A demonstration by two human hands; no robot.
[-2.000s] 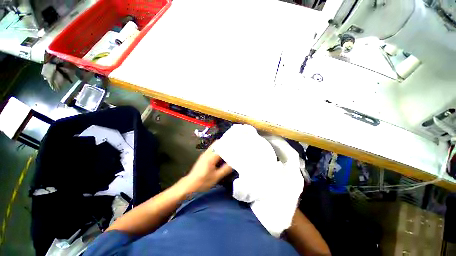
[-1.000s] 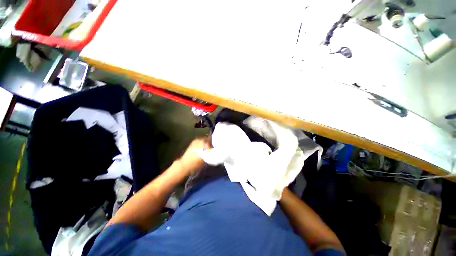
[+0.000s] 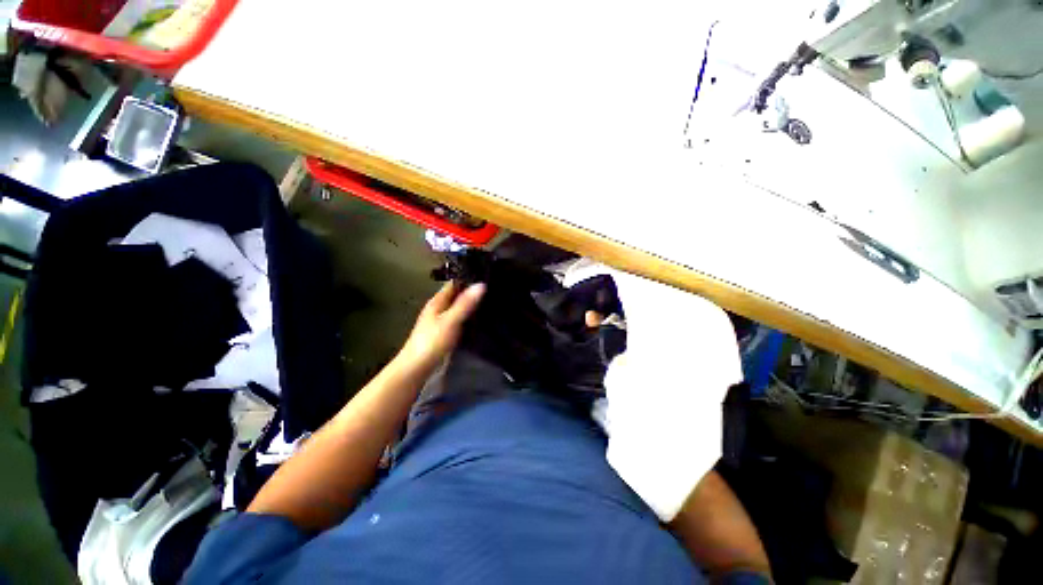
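Observation:
A black-and-white garment lies in my lap below the table edge. Its black cloth [image 3: 526, 320] is spread between my hands, and its white panel [image 3: 675, 383] hangs over my right hand and forearm. My left hand [image 3: 444, 322] holds the left side of the black cloth between thumb and fingers. My right hand [image 3: 597, 321] is mostly hidden under the white panel; only a fingertip or two show at the black cloth. Its grip cannot be seen clearly.
The white table [image 3: 458, 103] with a wood-coloured edge crosses ahead, bearing a sewing machine [image 3: 995, 69] at right and a red basket [image 3: 114, 48] at left. A red tray [image 3: 395, 203] is beneath. A black bin [image 3: 280, 331] stands left, a cardboard box [image 3: 912, 503] right.
The white panel has moved right and now lies over my right hand. The black cloth is exposed between my hands. My left hand has moved from the white cloth to the black cloth.

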